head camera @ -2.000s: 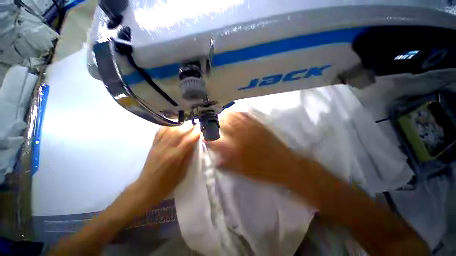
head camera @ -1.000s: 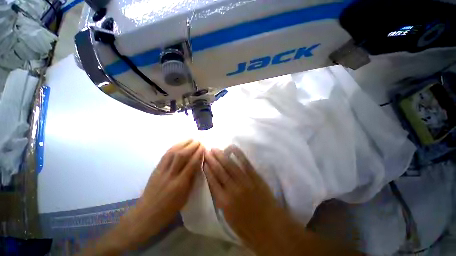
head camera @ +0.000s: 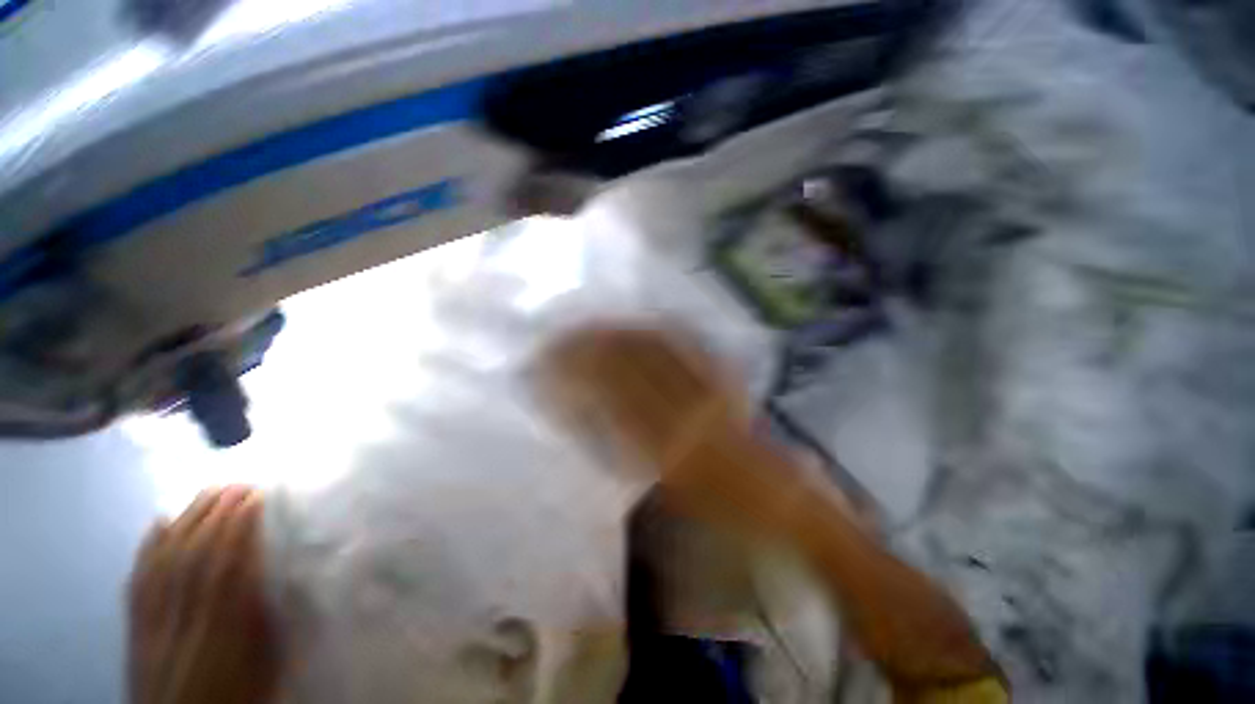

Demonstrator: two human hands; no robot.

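Observation:
The white garment piece point(head camera: 441, 509) lies crumpled over the sewing table, from the needle area down over the front edge. My left hand point(head camera: 207, 598) rests flat at its left edge, fingers together, just below the dark grey cylinder point(head camera: 218, 399). Whether it grips cloth cannot be told. My right hand point(head camera: 633, 392) is on the right part of the cloth, blurred, its fingers hard to make out. The sewing machine point(head camera: 344, 206) crosses above, with blurred blue lettering. The needle is lost in glare.
The black control panel point(head camera: 716, 103) with lit digits is at the top. A small open box point(head camera: 791, 268) with pale items stands right of the machine. White and grey cloth point(head camera: 1087, 413) fills the right side. A yellow band or cuff shows at my right wrist.
The view has swung to the right. My right hand has left the seam beside my left hand and moved right across the cloth. My left hand remains below the needle area.

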